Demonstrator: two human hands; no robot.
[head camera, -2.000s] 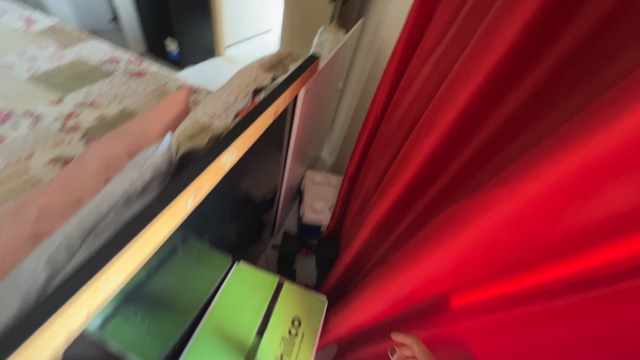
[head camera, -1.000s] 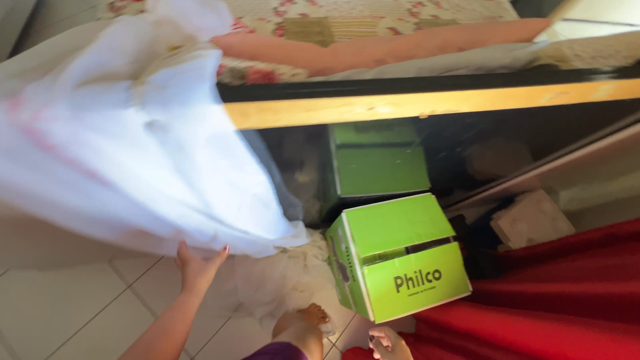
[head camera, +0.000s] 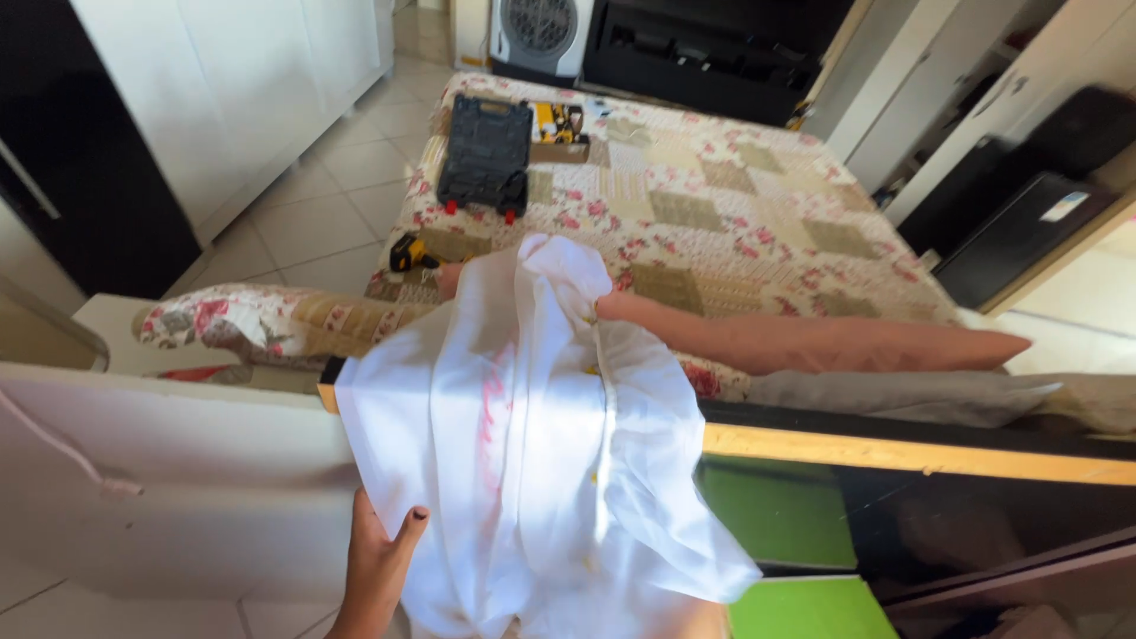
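A white cloth (head camera: 550, 426) with faint pink marks hangs over the wood-edged headboard (head camera: 914, 450) in the middle of the view. At the cloth's lower left edge is my left hand (head camera: 382, 550), thumb and fingers apart; the fingertips reach behind or beside the fabric, and a firm grip on it cannot be made out. My right hand is not visible; the cloth may cover it. A green cardboard box (head camera: 812, 608) stands behind the headboard at the lower right, its reflection showing in the dark glossy panel.
Beyond the headboard lies a bed (head camera: 710, 195) with a patchwork cover, holding a black tool case (head camera: 486, 153), a box of yellow tools (head camera: 559, 131) and a yellow-black power drill (head camera: 413, 254). Pillows (head camera: 257, 324) line the headboard. White cabinets (head camera: 240, 80) stand at the left.
The white cloth, at the left a second ago, now lies across the middle over the headboard. My right hand, seen beside the green box then, is out of sight. The view has swung up toward the bed.
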